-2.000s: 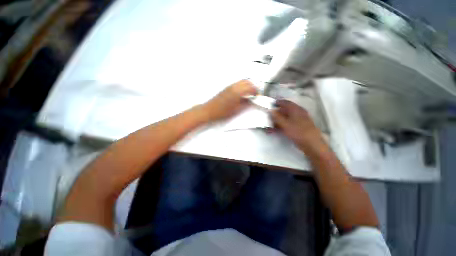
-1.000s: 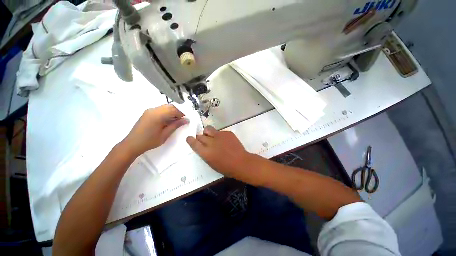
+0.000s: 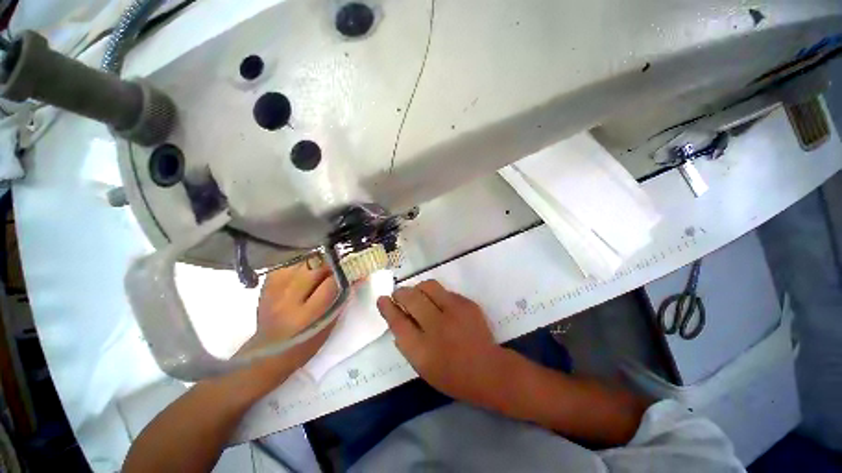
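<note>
White cloth (image 3: 349, 340) lies on the table under and in front of the sewing machine head (image 3: 517, 83). My left hand (image 3: 294, 300) lies on the cloth left of the needle area, partly hidden behind the machine's grey curved guard; its grip cannot be made out. My right hand (image 3: 441, 334) pinches the cloth's right edge between thumb and fingers, just in front of the needle area. The presser foot and needle are mostly hidden by the machine head and its fittings.
Stacked white strips (image 3: 591, 205) lie on the machine bed to the right. A small metal fitting (image 3: 691, 166) is on the tabletop farther right. Scissors (image 3: 683, 312) lie on the lower white stand at the right. A ruler marking (image 3: 572, 294) runs along the table's front edge.
The view has moved closer to the machine head, which now fills the upper frame. My left hand is now partly behind the guard. My right hand stays at the cloth's edge by the needle area.
</note>
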